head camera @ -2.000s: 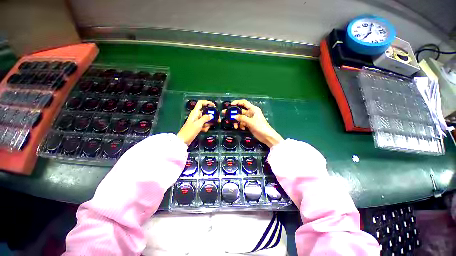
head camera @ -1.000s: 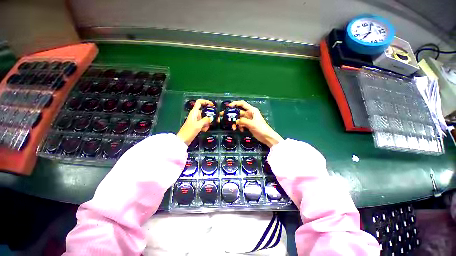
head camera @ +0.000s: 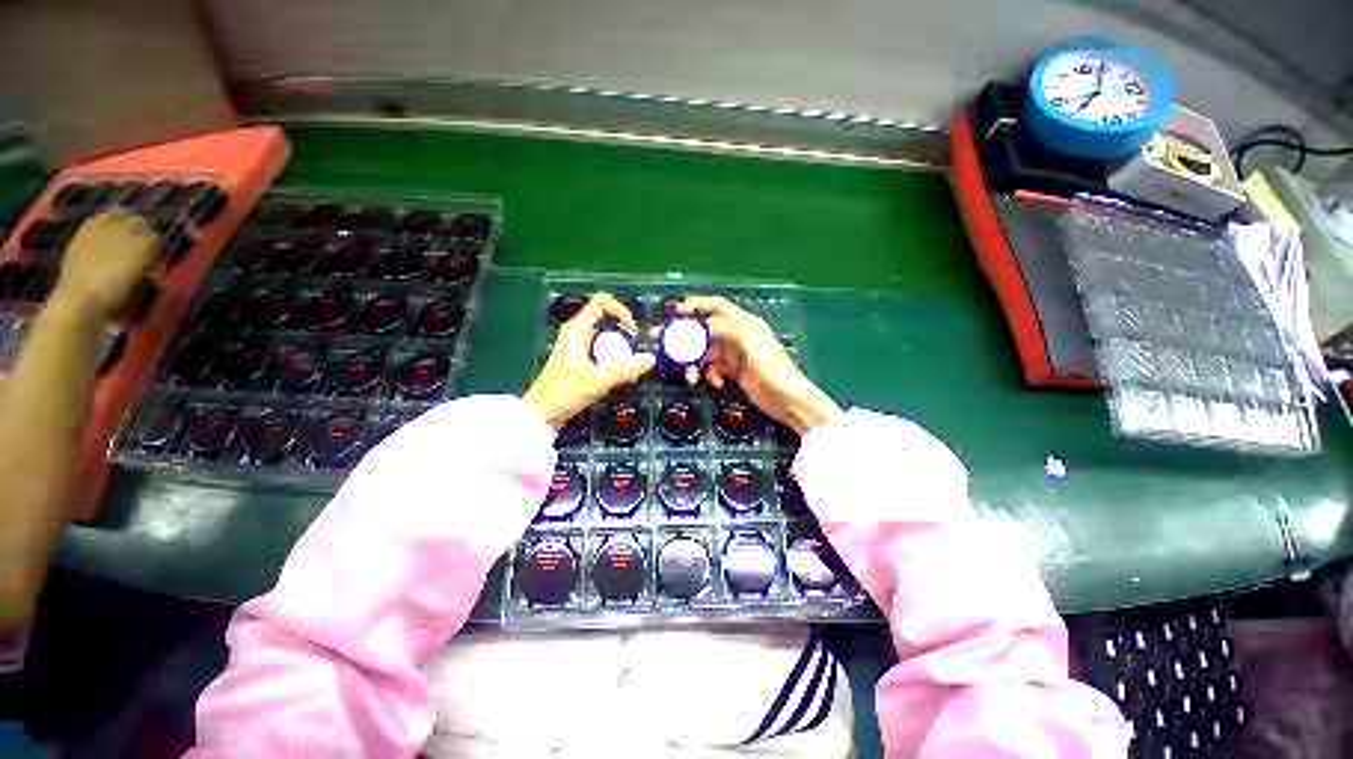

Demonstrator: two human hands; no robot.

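Observation:
My left hand holds a round unit between thumb and fingers over the upper part of a clear blister tray. My right hand holds another round black unit beside it, close to the first. Both held units show a bright white round face. The tray in front of me holds rows of glossy black discs, many with small red marks. My hands and sleeves cover some of its pockets.
A second filled tray lies left. Beyond it, another person's bare arm and hand reach over a tray on an orange-red board. At right are an empty clear tray, a blue-rimmed clock and a small white box.
The held units' faces have changed from dark with small lit marks to bright white. The other person's arm has come in at left. My hands have barely moved.

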